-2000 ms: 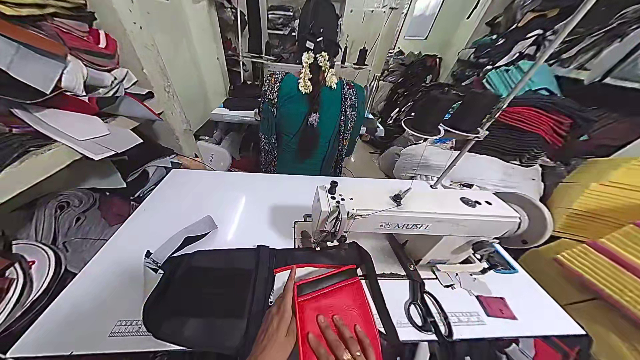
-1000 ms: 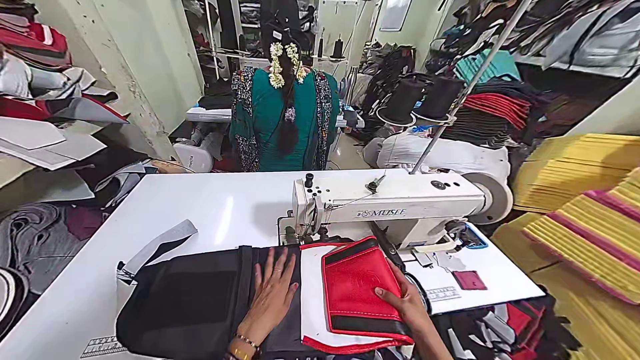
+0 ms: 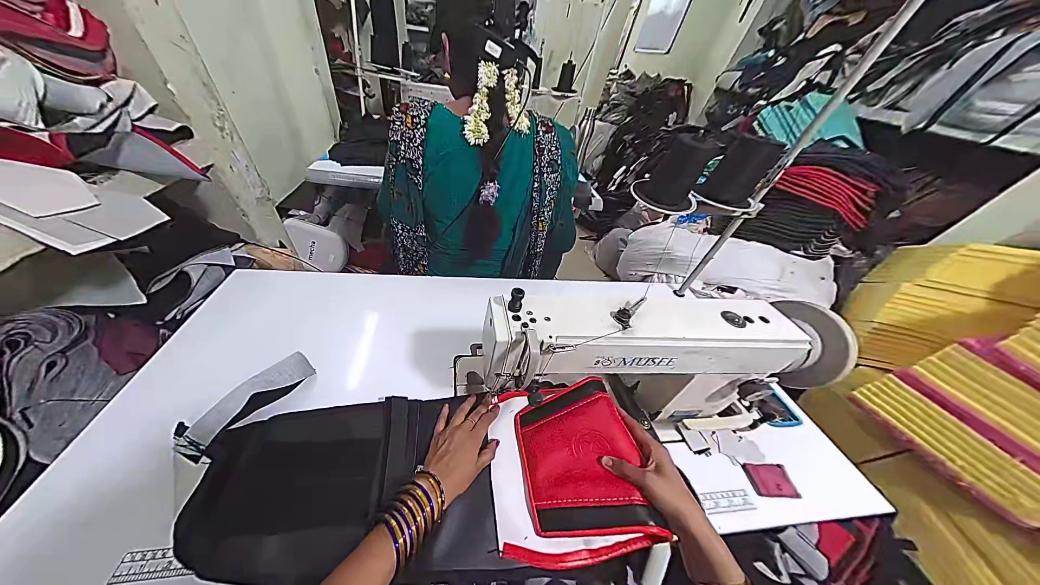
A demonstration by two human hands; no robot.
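My left hand (image 3: 461,445) lies flat with fingers spread on a black fabric panel (image 3: 301,487), close to the needle area of a white sewing machine (image 3: 650,341). In my right hand (image 3: 654,479) is the right edge of a red and black stitched panel (image 3: 578,455), its thumb on top and its fingers underneath. White material with red edging (image 3: 510,487) shows beneath that panel. The upper edge of the work reaches the presser foot. A grey strip (image 3: 260,390) sticks out from the black panel's left end. The scissors are mostly hidden behind the red panel.
A small maroon piece (image 3: 772,480) lies right on the table (image 3: 268,325). Black thread cones (image 3: 678,166) stand behind the machine. Another person (image 3: 479,195) sits beyond the table, back turned. Yellow stacks (image 3: 951,406) are at right, grey cloth (image 3: 57,390) at left.
Both hands were on the red panel two seconds ago; my left hand has moved left onto the black panel. My right hand has gone to the red panel's right edge. The panel now covers most of the scissors.
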